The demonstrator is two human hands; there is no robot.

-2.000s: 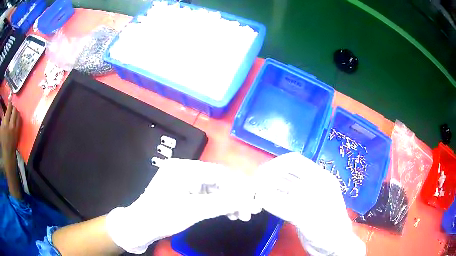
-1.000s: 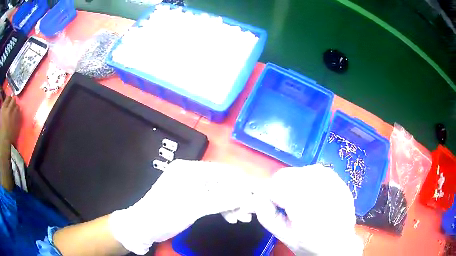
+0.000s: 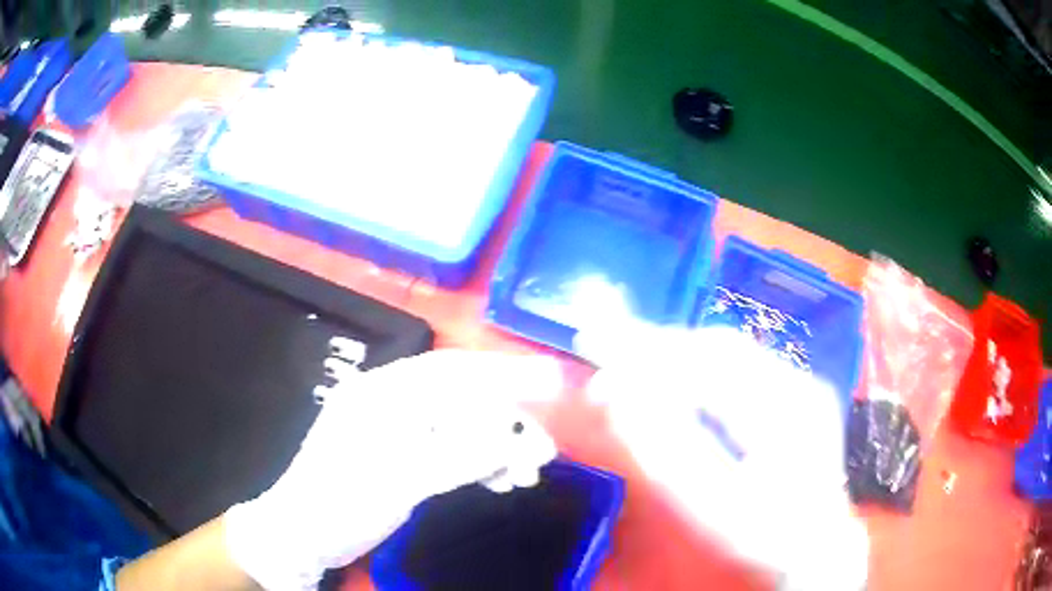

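Observation:
My left hand (image 3: 398, 444), in a white glove, is above the near side of the black tray (image 3: 219, 381) and the small blue bin with dark contents (image 3: 502, 531). It holds a small white part with a dark hole (image 3: 519, 428) at the fingertips. My right hand (image 3: 738, 439), also in a white glove, is blurred and overexposed, apart from my left hand. It overlaps the near edges of the empty-looking blue bin (image 3: 611, 237) and the pin bin (image 3: 790, 318). Whether it holds anything cannot be seen. Several white parts (image 3: 343, 356) lie at the tray's right side.
A large blue bin (image 3: 335, 231) heaped with white parts stands behind the tray. A clear bag with dark contents (image 3: 886, 444) and a red bin (image 3: 1001, 369) are at the right. Another clear bag (image 3: 185, 162) and a metal tray (image 3: 35, 191) are at far left.
My hands have separated, and my right hand has moved away rightward and is brighter. The dark hole in the white part now shows. The view has shifted, and the neighbour's hand has left it.

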